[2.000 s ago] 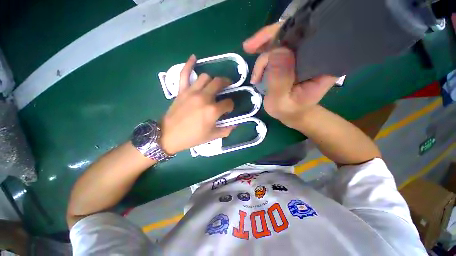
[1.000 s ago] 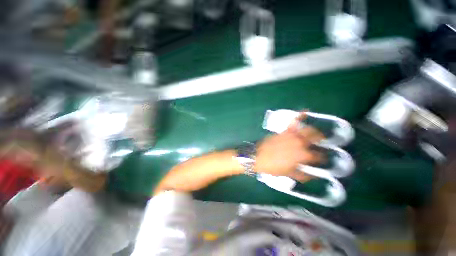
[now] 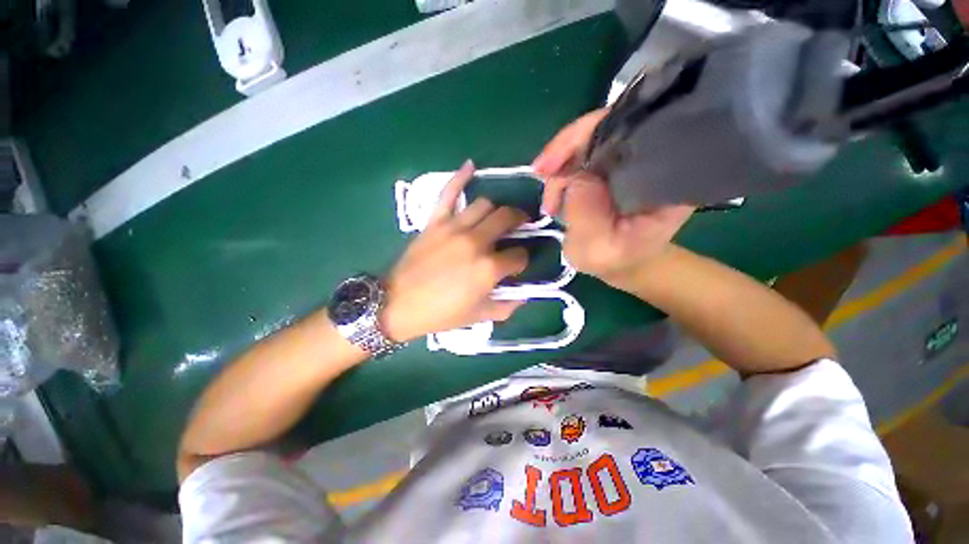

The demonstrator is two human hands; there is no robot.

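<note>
Three white plastic housings [image 3: 553,338] lie side by side on the green worktop [image 3: 266,244], discs to the left and loops to the right. My left hand [image 3: 452,260] lies over them with fingers spread, pressing on them and hiding parts of the middle one. My right hand [image 3: 611,218] is closed around the grey-black electric screwdriver [image 3: 707,117], which hides part of the hand. The driver's front is at the loop end of the farthest housing. Its tip is hidden by my fingers, so contact cannot be told.
A pale metal strip [image 3: 351,80] crosses the worktop beyond the housings. Another white housing [image 3: 244,48] lies past it at the upper left. A crinkled clear plastic bag [image 3: 58,303] is at the left edge. The screw feeder is mostly hidden behind the screwdriver at the upper right.
The view swung left and blurred one second ago, and is now back over the housings. The right hand with the screwdriver, out of clear view then, shows again at the farthest housing.
</note>
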